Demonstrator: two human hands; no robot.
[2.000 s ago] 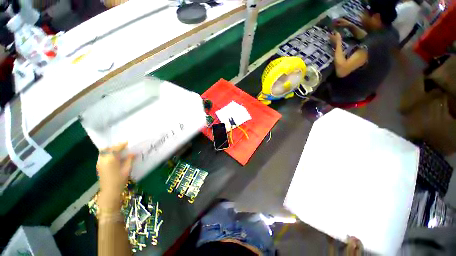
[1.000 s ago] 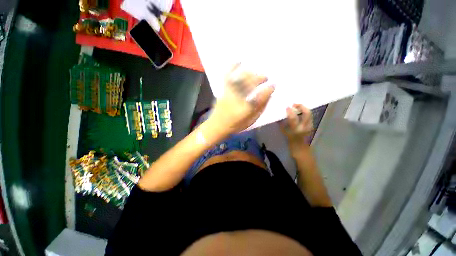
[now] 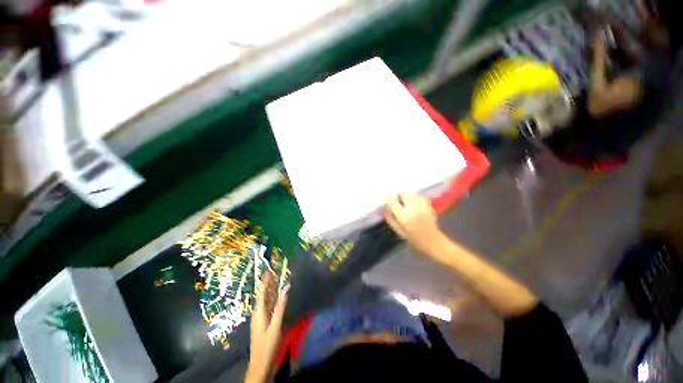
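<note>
A large white box or lid [image 3: 367,146] lies flat side up over the red tray [image 3: 470,176] and hides most of it. My right hand [image 3: 410,217] is on its lower right edge with the fingers curled at the rim. My left hand [image 3: 269,303] is at the right side of a loose heap of small boards [image 3: 221,258], touching or just over it. It is blurred, and I cannot tell whether it grips a piece. Part of a PCB panel [image 3: 333,250] shows below the white box.
A white foam box [image 3: 97,322] with green strips [image 3: 75,340] inside stands at the lower left. A green conveyor belt [image 3: 187,149] with a pale rail runs behind the bench. A yellow fan [image 3: 517,93] and a seated person [image 3: 625,105] are at the upper right.
The white box or lid has moved from in front of my body onto the red tray area, covering the phone and cutters. My left hand has left it and moved to the heap.
</note>
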